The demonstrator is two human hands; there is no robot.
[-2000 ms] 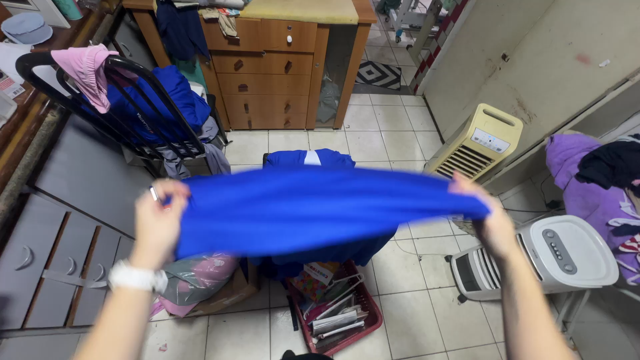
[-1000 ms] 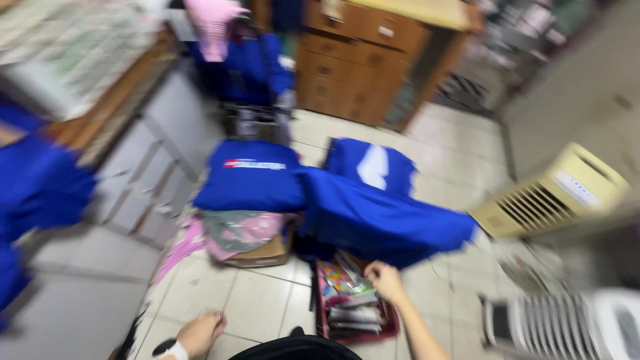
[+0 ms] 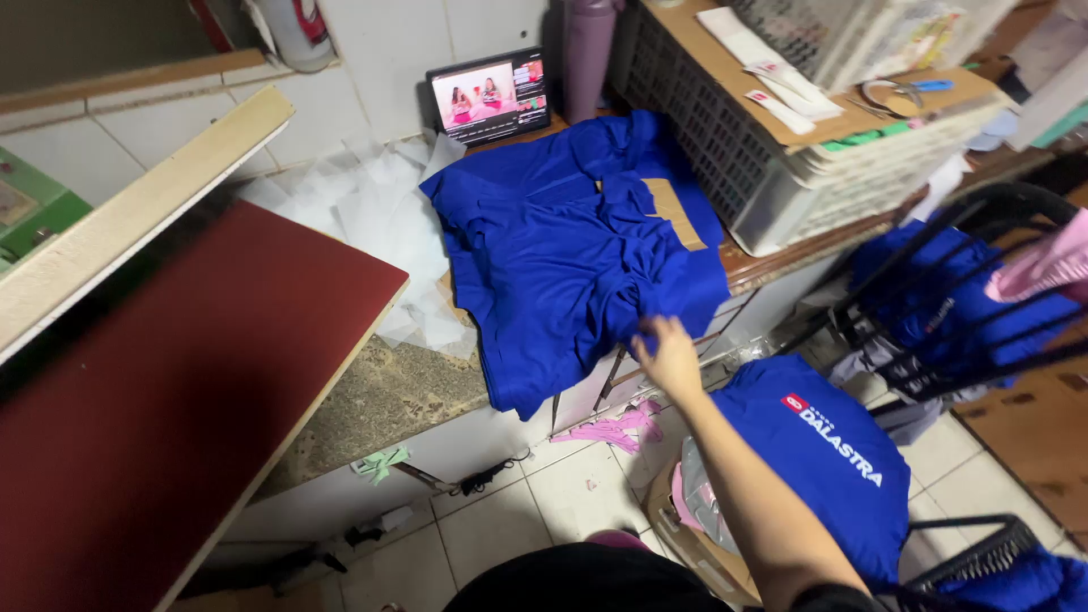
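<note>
My right hand (image 3: 667, 353) reaches from the lower right to the front edge of a heap of blue fabric pieces (image 3: 544, 263) on the counter. Its fingers are curled at the cloth; whether they grip it cannot be told. My left hand is out of view. A strip of brown tape or cardboard (image 3: 673, 212) shows on the heap's right part. White translucent sheets (image 3: 374, 212) lie scattered to its left. Below my right forearm, a folded blue garment with a printed logo (image 3: 816, 459) rests over a cardboard box (image 3: 693, 544).
A dark red board (image 3: 212, 365) slants over the granite counter (image 3: 374, 408) at left. Behind the cloth stand a tablet (image 3: 489, 98) and a purple bottle (image 3: 586, 59). A white plastic crate (image 3: 816, 195) is at back right; a black chair (image 3: 943, 280) with clothes stands right.
The view has swung far to the left. Two seconds ago both hands stretched a blue cloth; one second ago they were off it. Now my right hand is at the heap on the counter.
</note>
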